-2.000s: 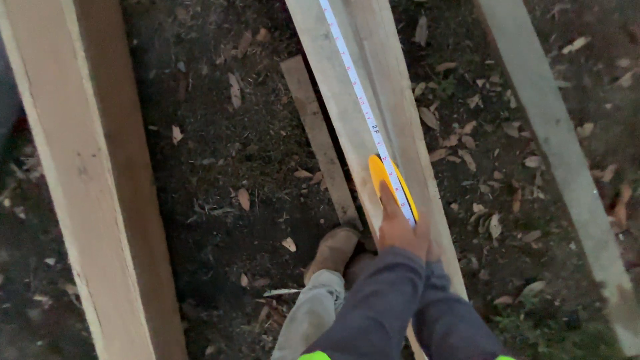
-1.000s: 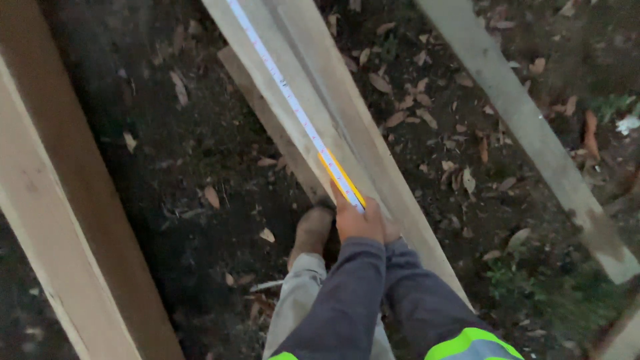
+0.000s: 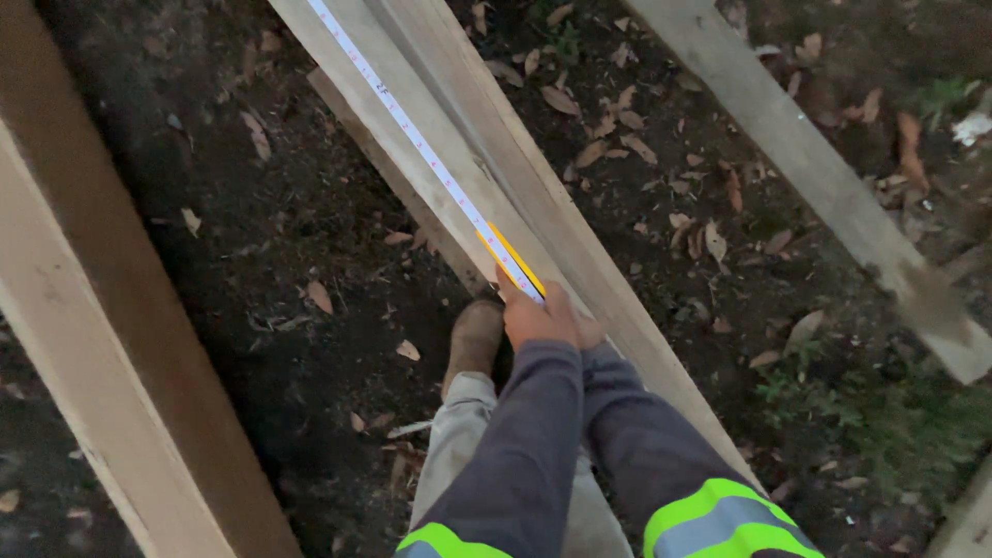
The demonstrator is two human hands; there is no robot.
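Note:
A long wooden beam (image 3: pixel 457 155) runs diagonally up from my hands, with a groove or seam along its length. The white blade of a tape measure (image 3: pixel 434 163) lies extended along its upper face, leaving the frame at the top. My left hand (image 3: pixel 535 314) is closed around the open reel's yellow frame (image 3: pixel 494 242), near the blade's lower end. My right hand (image 3: pixel 590 329) is just beside and partly behind the left, low over the beam; its fingers are mostly hidden, so what it grips does not show.
A thick squared timber (image 3: pixel 101 279) stands along the left. A narrower grey board (image 3: pixel 806 132) crosses the right side. Under the beam, a short plank (image 3: pixel 403 182) rests on dark soil with dry leaves. My boot (image 3: pixel 474 341) is beside the beam.
The view has shifted and turned, so the beam lies more slanted. Both hands remain together at the tape's lower end, and the blade remains extended along the beam.

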